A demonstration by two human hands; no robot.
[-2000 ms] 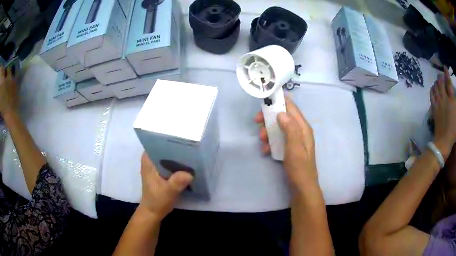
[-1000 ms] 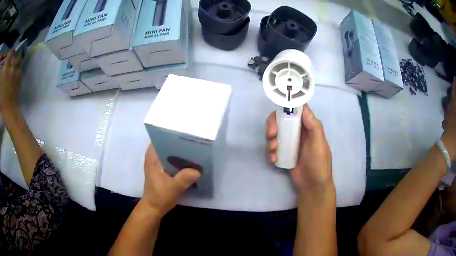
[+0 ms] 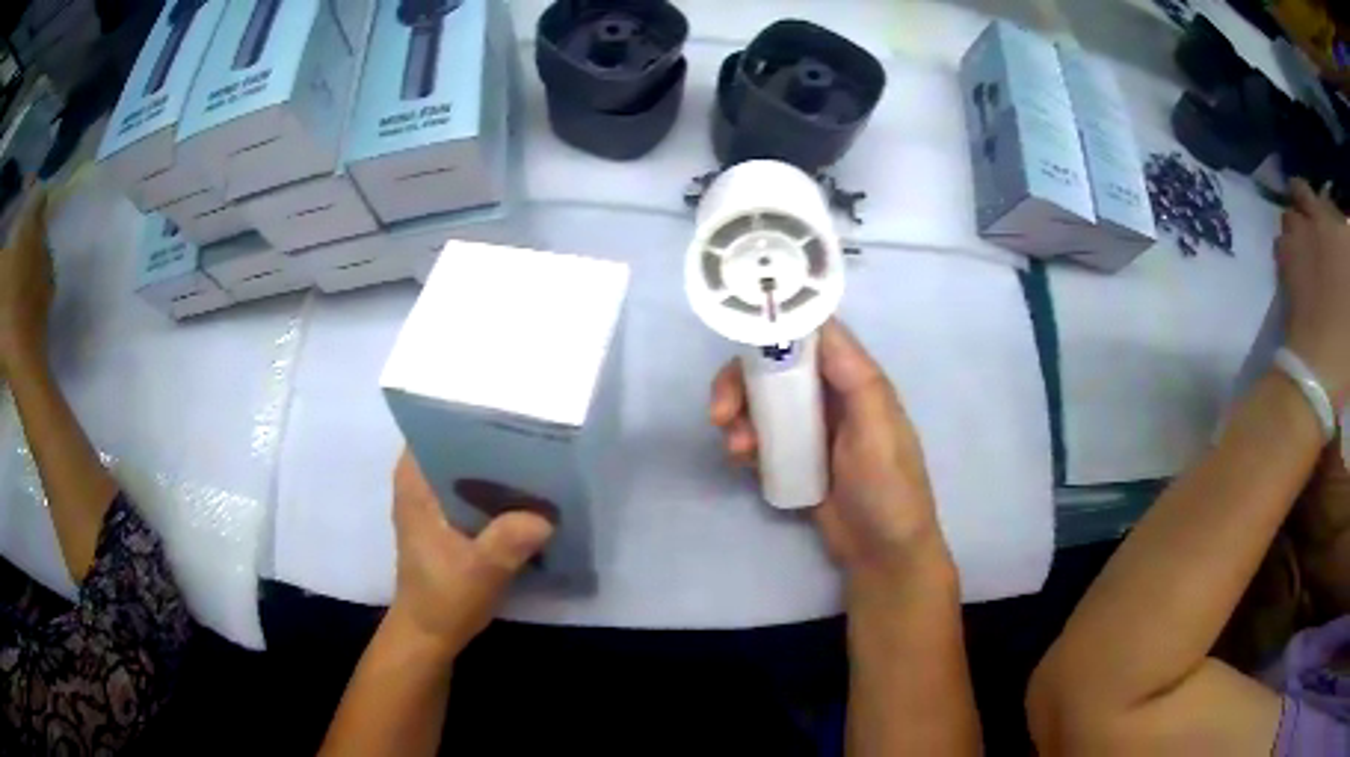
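My left hand (image 3: 459,562) grips the lower part of a light blue retail box (image 3: 511,422) with a closed white end facing up. The thumb lies over the dark picture on its front. My right hand (image 3: 851,459) holds a white handheld mini fan (image 3: 766,274) by its straight handle. The round spoked head points up and faces me, with a small dark mark at the neck. Box and fan are side by side, apart, above the white foam sheet (image 3: 666,555).
Stacked finished boxes (image 3: 430,141) stand at the back left. Black inserts (image 3: 800,92) sit in two stacks behind the fan, small black parts beside them. Two boxes (image 3: 1032,141) and a pile of small black parts (image 3: 1189,204) are at the right. Other people's arms (image 3: 1184,547) reach in on both sides.
The fan has turned from leaning left to nearly facing me, and its head sits slightly lower. The box remains in my left hand. The right-hand neighbour's arm has moved.
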